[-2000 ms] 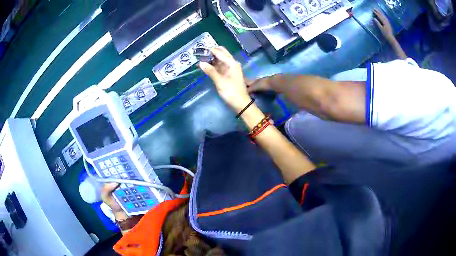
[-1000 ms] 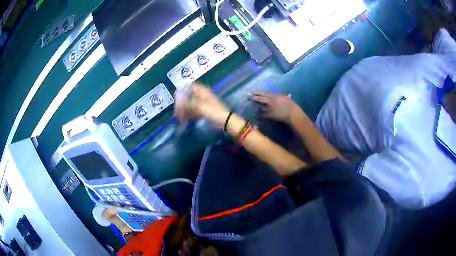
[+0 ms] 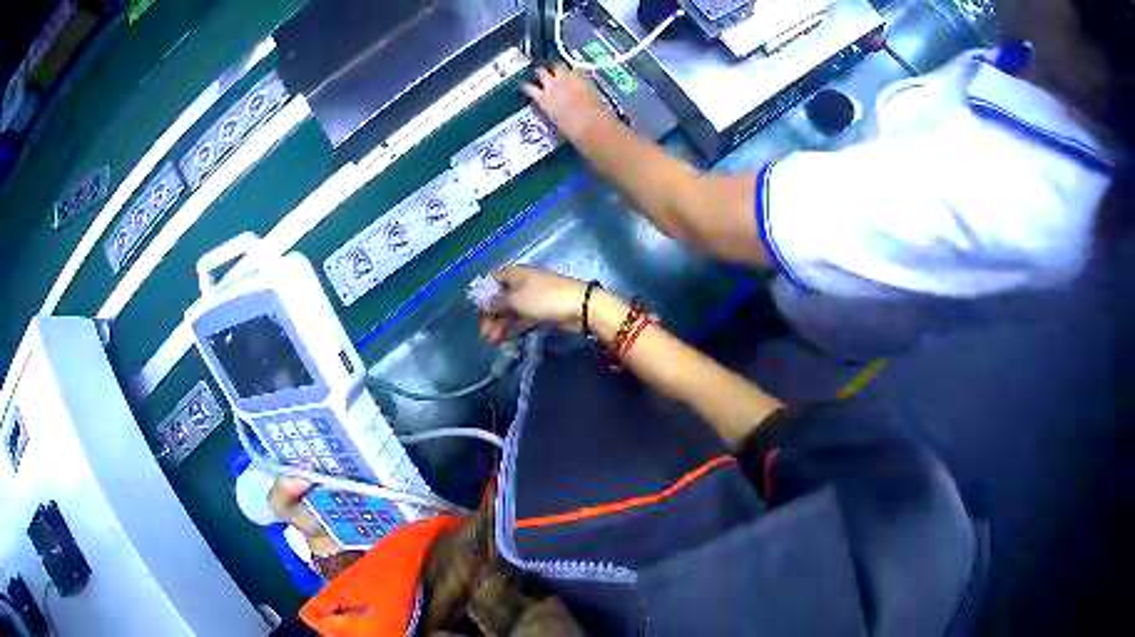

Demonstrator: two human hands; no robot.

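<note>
The light grey teach pendant (image 3: pixel 293 398) stands tilted at the left, its dark screen and keypad towards me. My left hand (image 3: pixel 303 513) is around its lower left edge, partly hidden by the pendant. A grey pendant cable (image 3: pixel 436 438) loops across its lower end. My right hand (image 3: pixel 529 302), with bracelets at the wrist, pinches a small pale piece (image 3: pixel 485 290) in front of the strip plates. I cannot tell exactly what it is. A grey cable passes just below this hand. Strip plates with ringed round parts (image 3: pixel 398 234) lie end to end on the green bench.
Another person in a white shirt (image 3: pixel 909 205) leans in from the right, a hand (image 3: pixel 566 102) at the far strip plate. A metal machine (image 3: pixel 747 75) is at the top right, with a black disc (image 3: pixel 830 112) beside it. A pale cabinet (image 3: pixel 106 485) stands at the left.
My right hand has come down from the strip plates, towards me. The other person's hand has reached forward to the far plate. The plates sit differently in view; my left hand still holds the pendant.
</note>
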